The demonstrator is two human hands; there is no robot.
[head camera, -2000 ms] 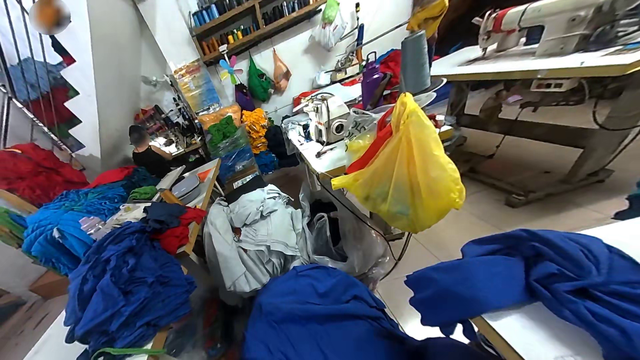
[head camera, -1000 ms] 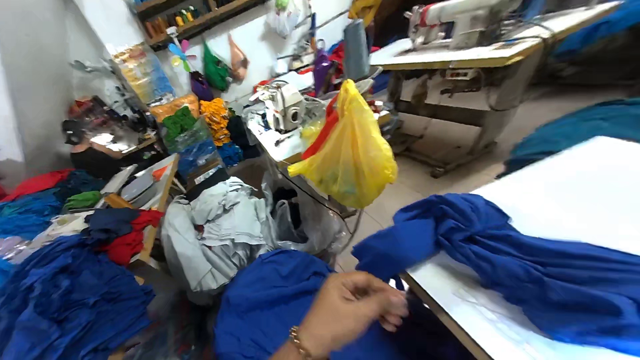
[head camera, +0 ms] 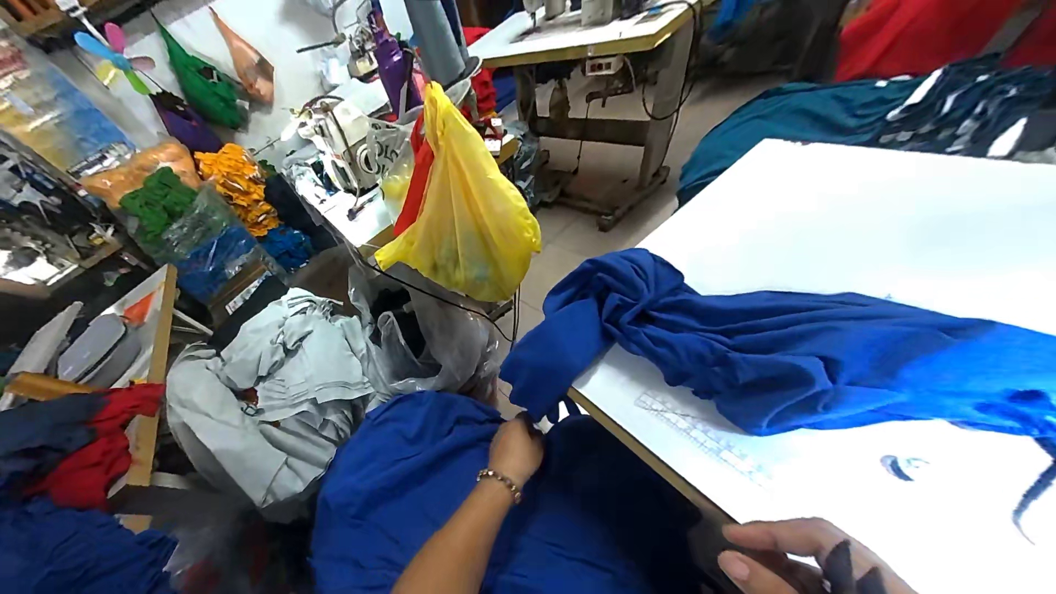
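Royal-blue fabric (head camera: 767, 355) lies bunched across a white worktable (head camera: 866, 223) and hangs over its left edge. At that hanging end my left hand (head camera: 517, 452), with a bracelet on its wrist, has its fingers closed on the blue cloth. Below and around the left forearm spreads more blue fabric (head camera: 396, 487). My right hand (head camera: 804, 557) is at the bottom edge, over the near side of the worktable, with thumb and fingers apart; a small dark thing lies at its fingers, too unclear to name.
A yellow plastic bag (head camera: 470, 206) hangs beside a sewing machine (head camera: 351, 144). Pale grey garments (head camera: 280, 388) are heaped at left, near a wooden-edged board (head camera: 161, 355). Teal fabric (head camera: 767, 124) lies behind the worktable. Another machine table (head camera: 577, 41) stands farther back.
My left hand has moved from above the blue fabric to the cloth's hanging end and closed on it. The right hand has come into view. The view has turned right and down.
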